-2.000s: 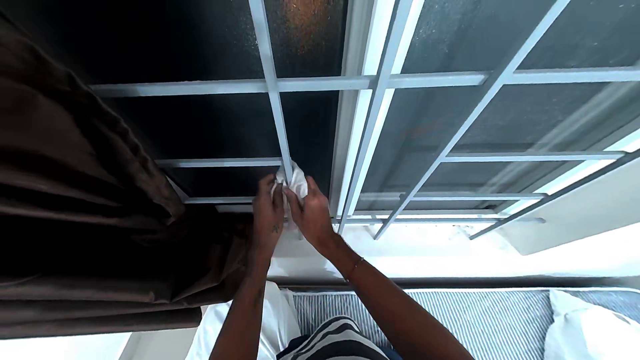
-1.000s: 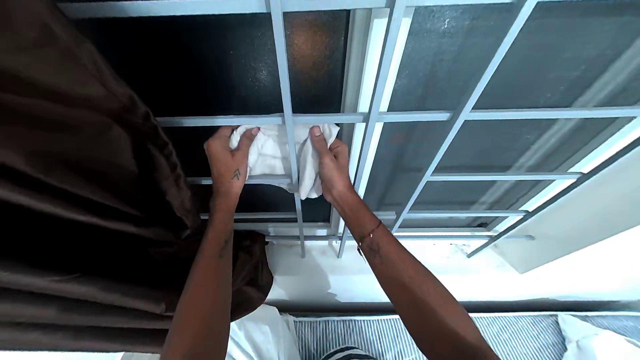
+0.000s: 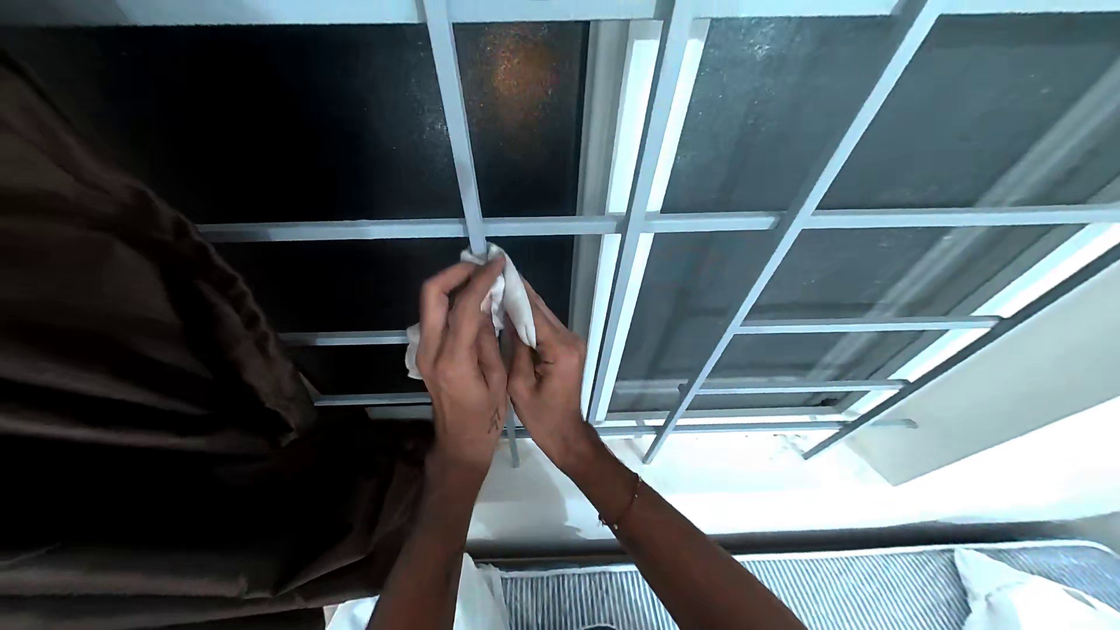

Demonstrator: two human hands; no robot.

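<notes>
A white cloth point(image 3: 516, 306) is wrapped around a vertical bar of the pale metal window grille point(image 3: 459, 131), just below a crossbar. My left hand point(image 3: 461, 359) grips the cloth from the left, its fingers bent over the bar. From the right, my right hand point(image 3: 551, 372) pinches the cloth against the same bar, the two hands almost touching. One end of the cloth sticks out left of my left hand. Behind the grille is dark window glass point(image 3: 332, 122). The fingertips are partly hidden by the cloth and by each other.
A dark brown curtain point(image 3: 131, 394) hangs along the left side, close to my left forearm. Below the grille runs a white sill point(image 3: 700, 490). A striped mattress point(image 3: 840, 586) with a white pillow point(image 3: 1024, 595) lies beneath it. More grille bars extend to the right.
One second ago my hands were apart with the cloth spread across the bar; now they are together, with the cloth folded around it.
</notes>
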